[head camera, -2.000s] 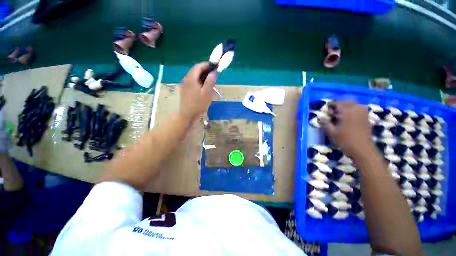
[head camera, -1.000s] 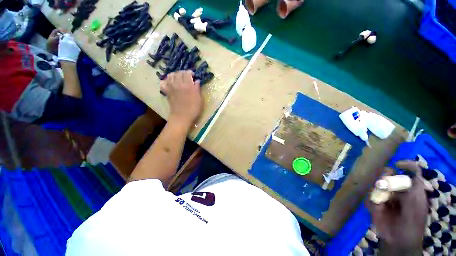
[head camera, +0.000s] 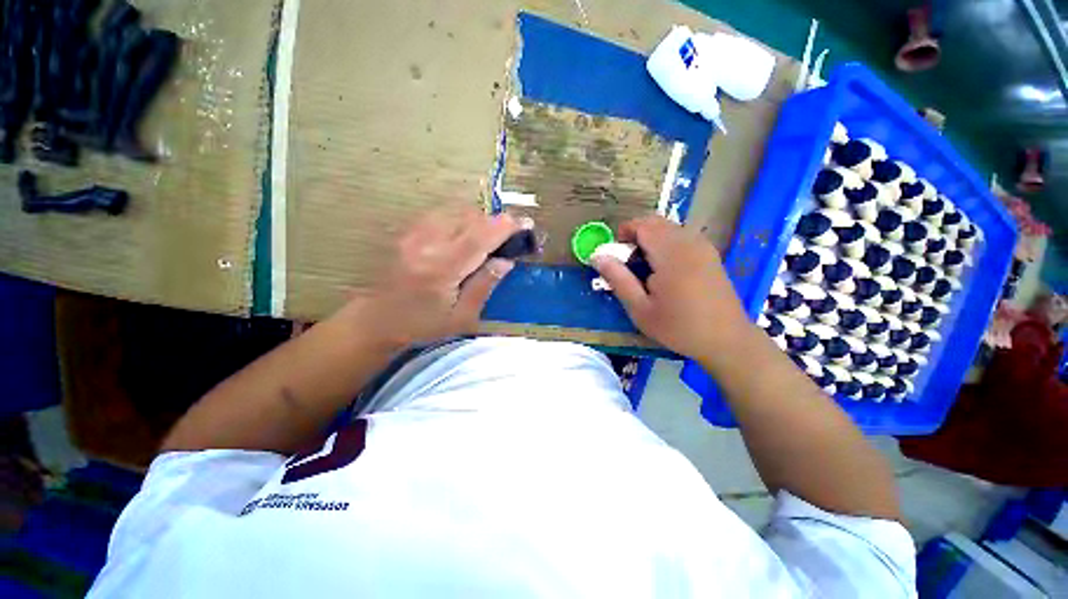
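My left hand (head camera: 439, 272), slightly blurred, holds a black leg part (head camera: 513, 245) over the left side of the brown work pad (head camera: 574, 152). My right hand (head camera: 679, 281) holds a cream-and-black body piece (head camera: 627, 260) with its cream end at the lower right rim of the green glue cap (head camera: 593, 241). Whether the piece touches the glue cannot be told. The two held parts are apart. Most of each part is hidden by the fingers.
Black leg parts (head camera: 73, 73) lie piled on the cardboard at the far left. Two white glue bottles (head camera: 689, 73) lie behind the pad. The blue tray (head camera: 995, 252) of cream-and-black pieces is at the right. Reddish-brown parts (head camera: 917, 47) stand on the green belt.
My left hand has come from the black pile to the pad with a black part. My right hand has moved from over the tray to the glue cap with its body piece. The view has turned.
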